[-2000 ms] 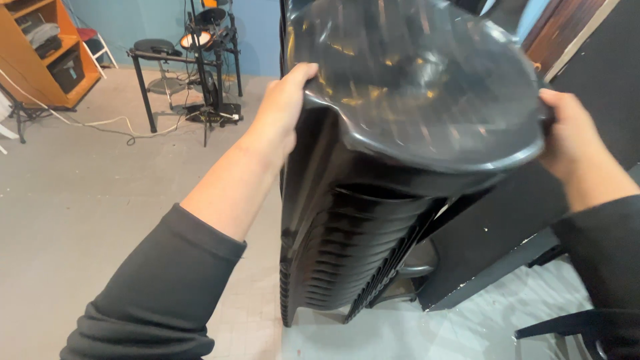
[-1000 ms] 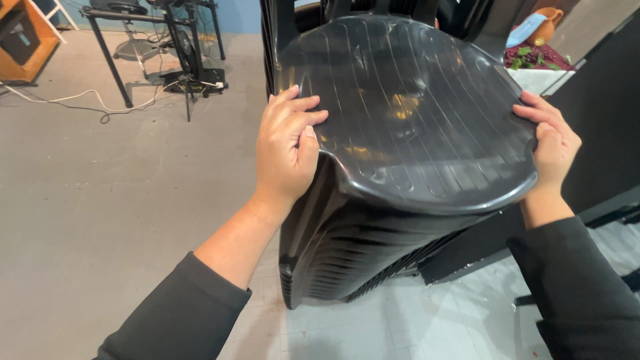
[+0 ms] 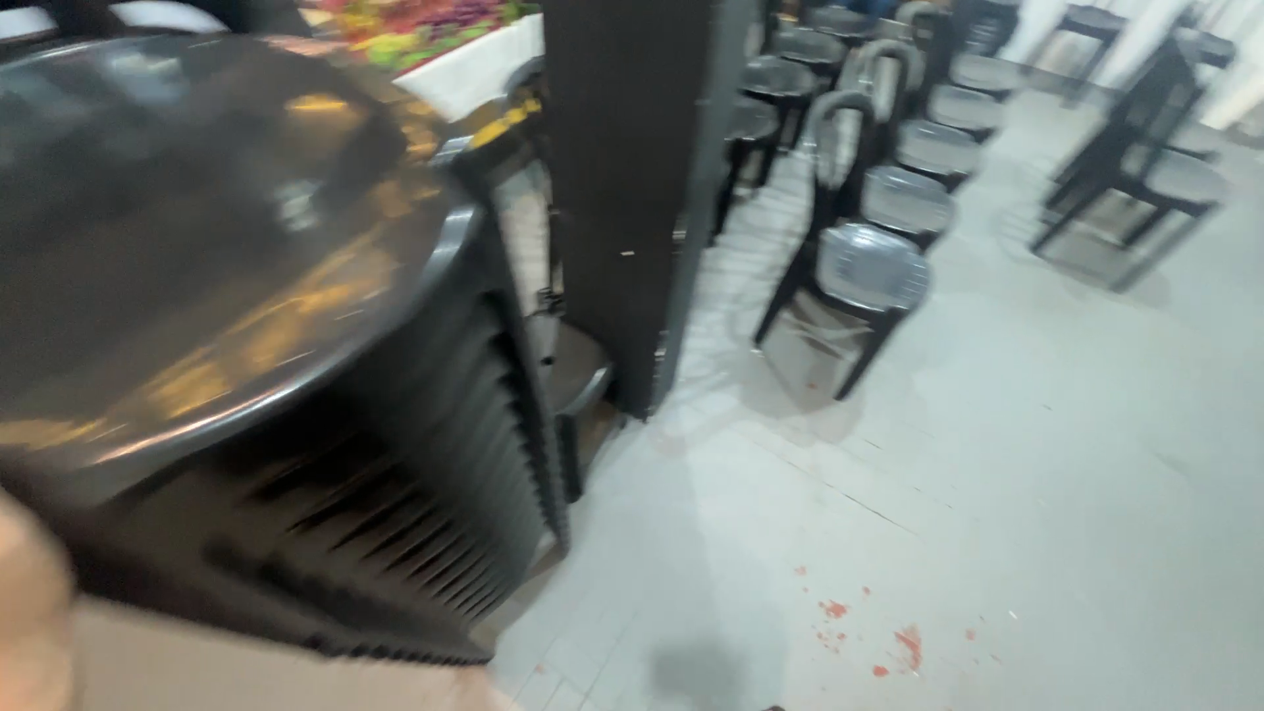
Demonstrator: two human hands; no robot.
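A tall stack of glossy black plastic chairs (image 3: 197, 227) fills the left of the view, its rounded top seat foremost and the nested chairs packed beneath it. At the lower left edge, a blurred part of my left hand (image 3: 32, 602) shows beside the stack; its fingers are out of sight, and whether it touches the stack cannot be told. My right hand is outside the view.
A dark pillar or panel (image 3: 632, 197) stands right of the stack, with a white planter (image 3: 479, 69) of colourful foliage behind. Rows of black chairs (image 3: 869, 267) stand beyond, more chairs (image 3: 1136, 178) at the far right. Red spots (image 3: 908, 647) mark the pale floor.
The view has swung strongly to the right. Both hands were on the top seat's edges a second ago; now only part of my left hand shows and my right hand is out of view.
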